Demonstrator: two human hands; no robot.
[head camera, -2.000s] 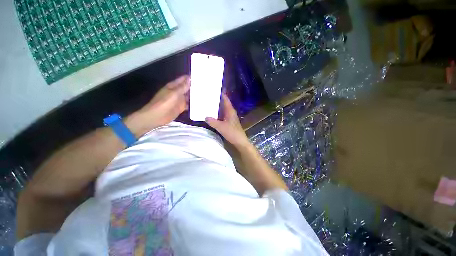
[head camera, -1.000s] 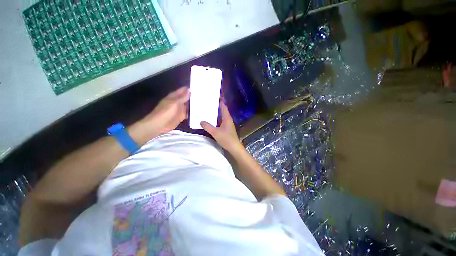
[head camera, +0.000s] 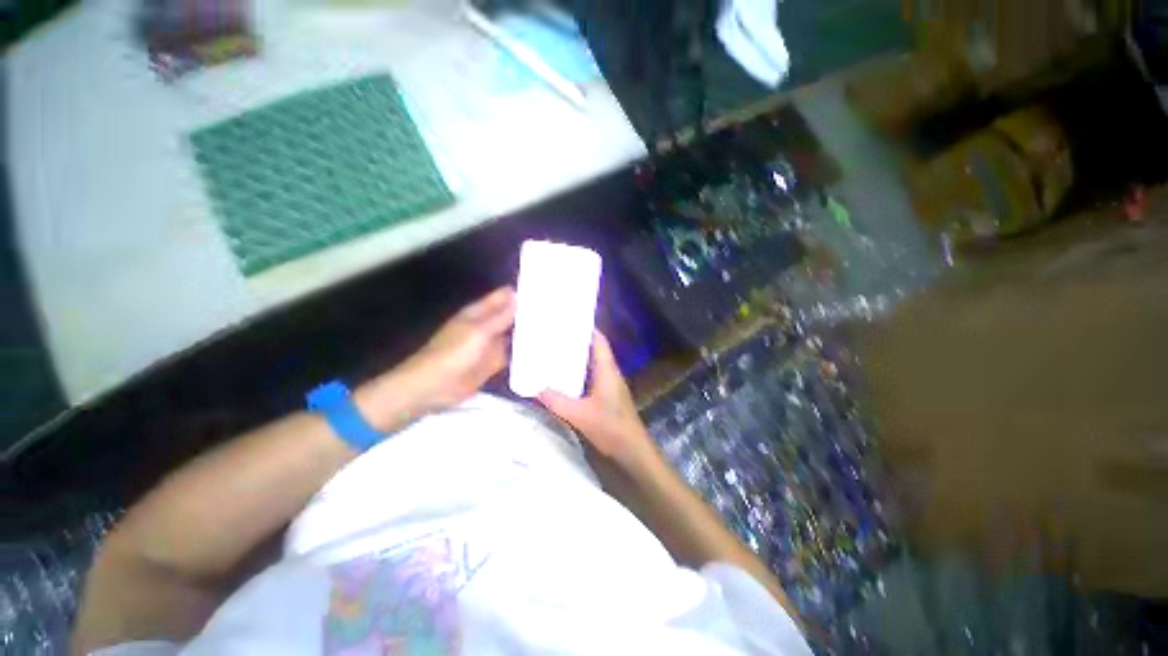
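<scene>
A smartphone (head camera: 555, 318) with a glaring white screen is held upright over my lap, below the table's front edge. My left hand (head camera: 464, 352) grips its left side. My right hand (head camera: 602, 400) holds its lower right side, with the thumb at the bottom of the screen. The screen's content is washed out. A green bare PCB panel (head camera: 323, 173) lies on the white board (head camera: 128, 301), beyond my left hand and touched by neither hand. The picture is blurred.
A dark reddish item, perhaps a wired panel (head camera: 199, 36), lies at the back left. A white stick (head camera: 528, 54) lies by a pale blue patch (head camera: 553, 45). Clear plastic bags (head camera: 781, 449) are at the right, beside a large brown cardboard surface (head camera: 1025, 385).
The view has shifted, so the panel and phone appear lower and more of the board's far side shows, with the reddish item and white stick. Both hands still hold the phone.
</scene>
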